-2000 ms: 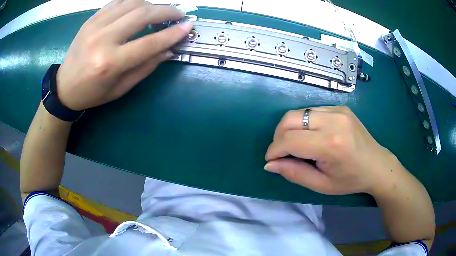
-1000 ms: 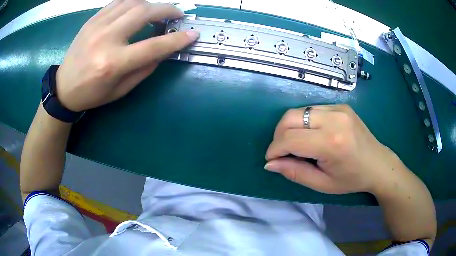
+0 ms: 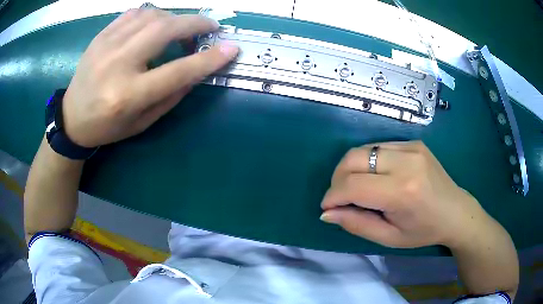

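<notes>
A long silver fixture plate (image 3: 325, 71) with a row of round holes lies on the green bench. A black fitting (image 3: 443, 104) sticks out at its right end, and pale tape (image 3: 400, 57) shows behind that end. My left hand (image 3: 122, 83) rests over the plate's left end, fingers apart, one fingertip on the top face and another at the back edge. It hides part of that end. My right hand (image 3: 396, 193) lies curled on the bench in front of the plate, thumb against the fingers, with nothing visible in it.
A long thin cover strip (image 3: 502, 119) with a row of circles lies at the right, its far end over the white bench strip (image 3: 357, 18). Thin clear tubing (image 3: 424, 37) runs to the plate's right end. The bench's near edge curves in front of my body.
The bench, plate and both hands sit slightly lower in the view. My left fingertip has shifted slightly on the plate's left end. My right hand keeps its curled pose.
</notes>
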